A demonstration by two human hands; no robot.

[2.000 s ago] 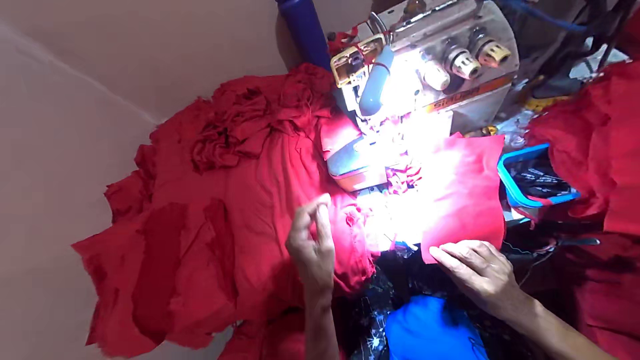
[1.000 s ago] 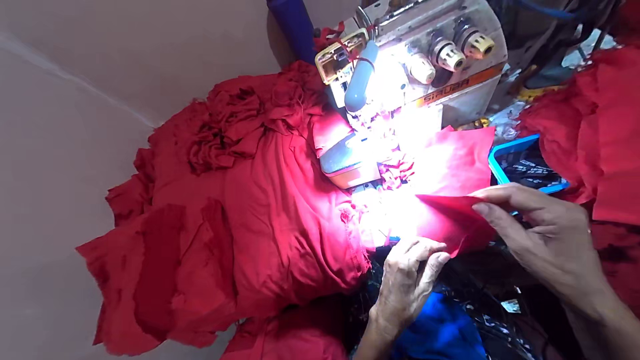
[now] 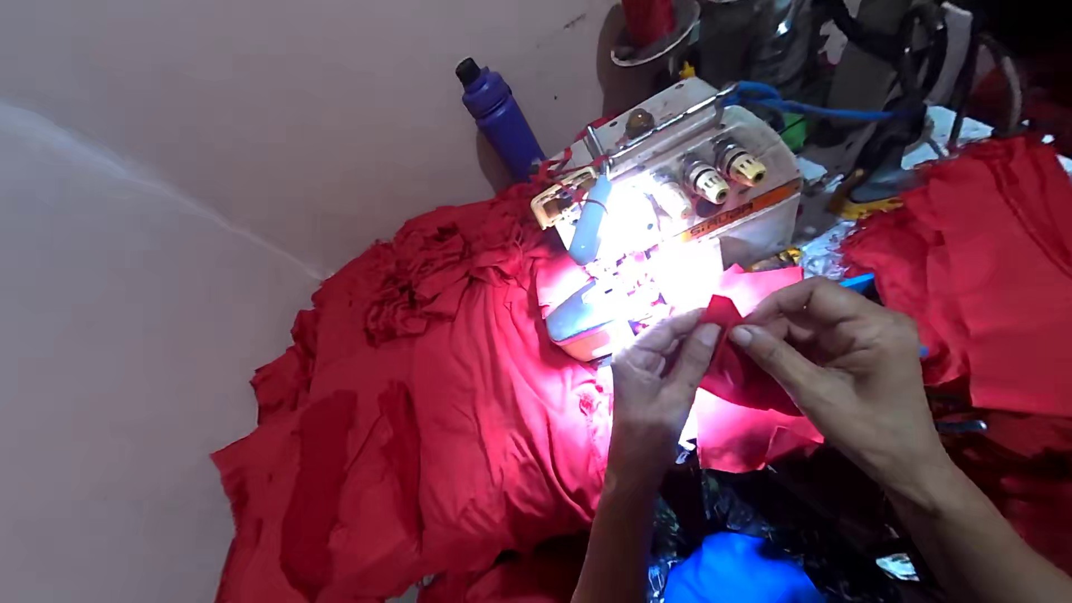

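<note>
Between my two hands, raised in front of the sewing machine, is a red fabric piece (image 3: 722, 311). My left hand (image 3: 662, 373) pinches its left side between thumb and fingers. The right side is pinched by my right hand (image 3: 837, 368). Behind them stands a Siruba sewing machine (image 3: 754, 213) with tension knobs; its lamp glare washes out the needle area. More red fabric (image 3: 737, 440) hangs or lies below my hands, partly hidden by them. To the left, a large heap of red fabric (image 3: 494, 385) reaches up to the machine.
A purple bottle (image 3: 505, 121) leans by the wall behind the machine. On the right lies another pile of red cloth (image 3: 988, 285). A blue-rimmed container (image 3: 858, 283) is mostly hidden behind my right hand. Blue cloth (image 3: 737, 574) shows at the bottom.
My hands, apart two seconds ago, have come together and lifted the red piece, both now pinching it close together. The view has shifted, showing more behind the machine.
</note>
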